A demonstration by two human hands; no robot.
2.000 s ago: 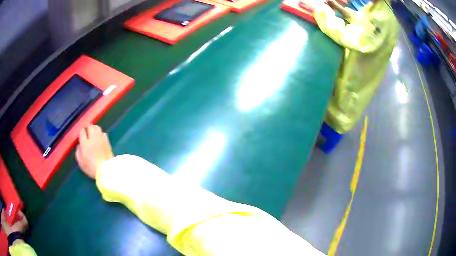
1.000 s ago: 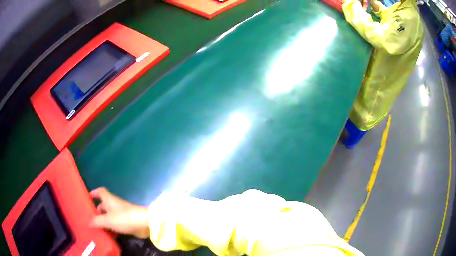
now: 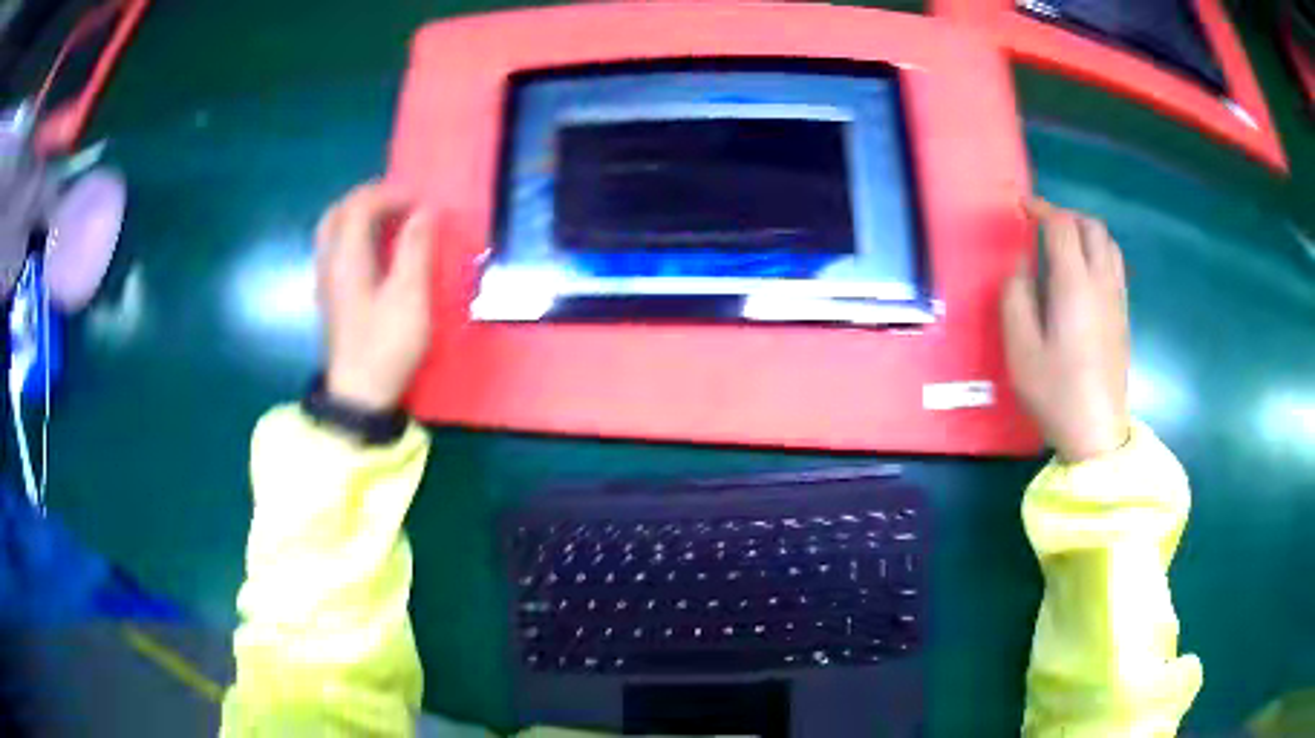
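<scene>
A red tray [image 3: 692,382] lies in front of me on the green surface. A tablet [image 3: 880,173] lies on it, lit, with a black test program window [image 3: 704,188] on its screen. My left hand [image 3: 378,296] grips the tray's left edge; a black band is on that wrist. My right hand [image 3: 1070,325] grips the tray's right edge. A black detachable keyboard [image 3: 721,591] lies off the tray, nearer to me and apart from the tablet. The picture is slightly blurred.
Another red tray [image 3: 1154,98] with a dark tablet [image 3: 1139,32] lies at the upper right, close to the held tray. Part of a red tray [image 3: 90,79] shows at the upper left. A small fan with pale pink blades [image 3: 87,238] stands at the far left.
The view has swung from the right side of the line to straight ahead. Both hands now hold one tray's sides. The keyboard has come into view.
</scene>
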